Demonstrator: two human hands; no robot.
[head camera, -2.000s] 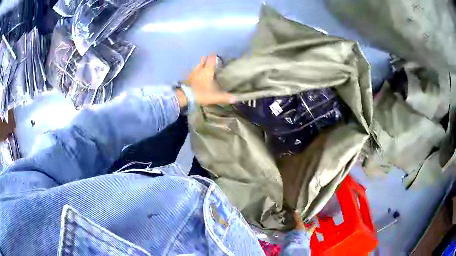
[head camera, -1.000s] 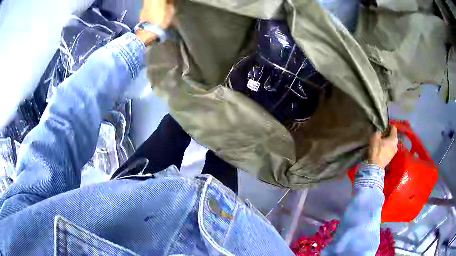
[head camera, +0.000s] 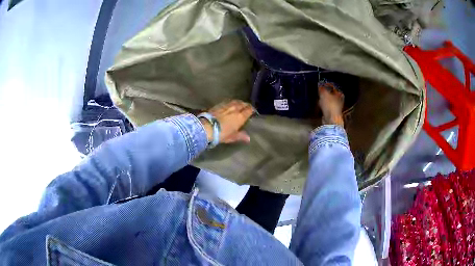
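Note:
An olive woven sack (head camera: 182, 67) lies in front of me with its mouth wide open towards me. Inside it sits a dark bundle of polybagged garments (head camera: 297, 96) with a small white label. My left hand (head camera: 230, 122) is at the near side of the mouth, fingers extended towards the bundle's left edge, holding nothing that I can see. My right hand (head camera: 332, 98) reaches into the sack onto the right part of the bundle, fingers curled; the fingertips are dark and blurred, so its grip is unclear.
A red-orange plastic stool (head camera: 461, 104) stands to the right of the sack. A red sequined heap (head camera: 437, 221) lies at the lower right, near a pale metal tube (head camera: 386, 218). Clear polybagged packs (head camera: 99, 134) lie at the left. A dark curved edge runs down the upper left.
Both hands have left the sack's rim and moved inward, the right onto the bundle inside. The sack appears larger and nearer. The stool and red heap show farther right.

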